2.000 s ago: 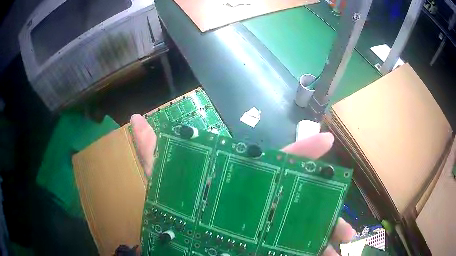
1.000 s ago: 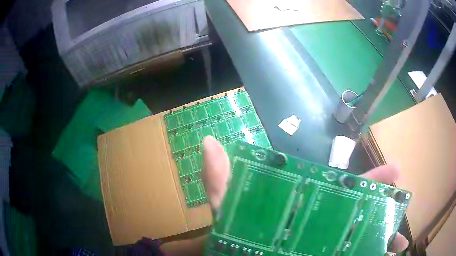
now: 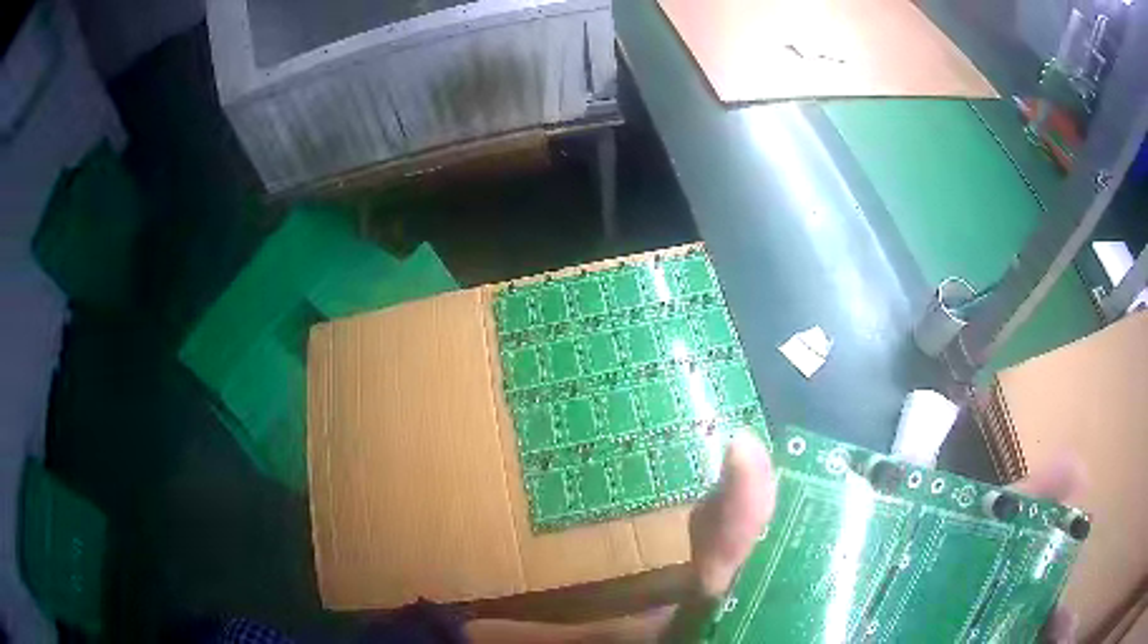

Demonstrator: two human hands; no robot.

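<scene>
A green PCB panel [image 3: 869, 566] with white-outlined rectangles and black round parts along its top edge is at the lower right, cut off by the bottom edge. My left hand [image 3: 734, 516] grips its left side, thumb at the upper left corner. My right hand [image 3: 1060, 484] holds its right side, mostly hidden behind the panel, with fingertips showing. More green panels [image 3: 617, 390] lie in rows on the right part of a tan cardboard sheet [image 3: 409, 466]. The held panel is raised, right of them.
A grey-white bin or machine [image 3: 428, 107] stands behind. Dull green sheets [image 3: 271, 327] lie at left. The dark bench [image 3: 818, 252] bears a cup [image 3: 944, 317], paper scraps [image 3: 806, 351] and a cardboard sheet [image 3: 831, 50]. Cardboard sheets [image 3: 1083, 415] lean at right beside a metal post [image 3: 1070, 239].
The view has swung left, so the bench and laid panels appear further right. Both hands and the held panel have moved right and lower in the picture, uncovering the laid panels.
</scene>
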